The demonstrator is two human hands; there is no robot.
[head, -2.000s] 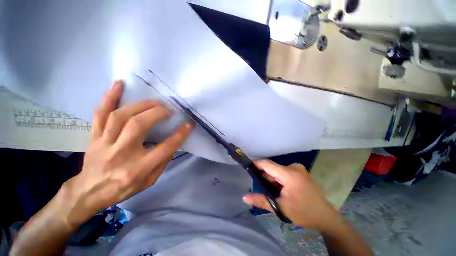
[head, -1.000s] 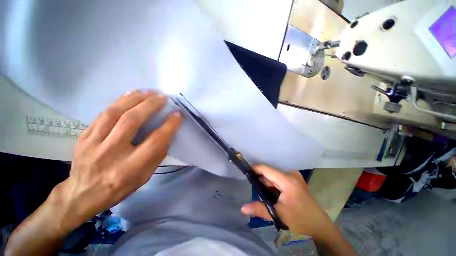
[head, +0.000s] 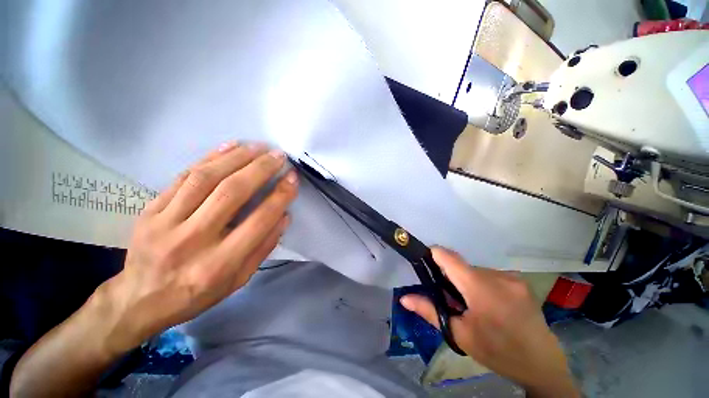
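A large pale garment panel [head: 225, 85] lies over the white table, its lower part near my lap. My left hand [head: 214, 221] rests on it, fingers bent, fingertips by the shears' tips; whether it pinches cloth is hidden. My right hand [head: 497, 319] holds the black tailor's shears [head: 373, 221] by the handles, blades pointing up-left. The blade tips lie at the upper end of the pocket opening lines [head: 351, 225], with a small dark gap beside them. Navy cloth [head: 429, 124] shows beyond the panel's right edge.
The sewing machine head [head: 622, 89] and its needle plate [head: 486, 93] are at upper right on the beige machine bed [head: 544, 175]. A printed ruler scale [head: 93, 193] marks the front edge at left. A red container [head: 569, 291] and dark cloth are below right.
The view has shifted, so machine and cloth appear further right. The shears have turned across the pocket lines, showing more of the pivot, and a line now shows below the blades. Both hands stay close to them.
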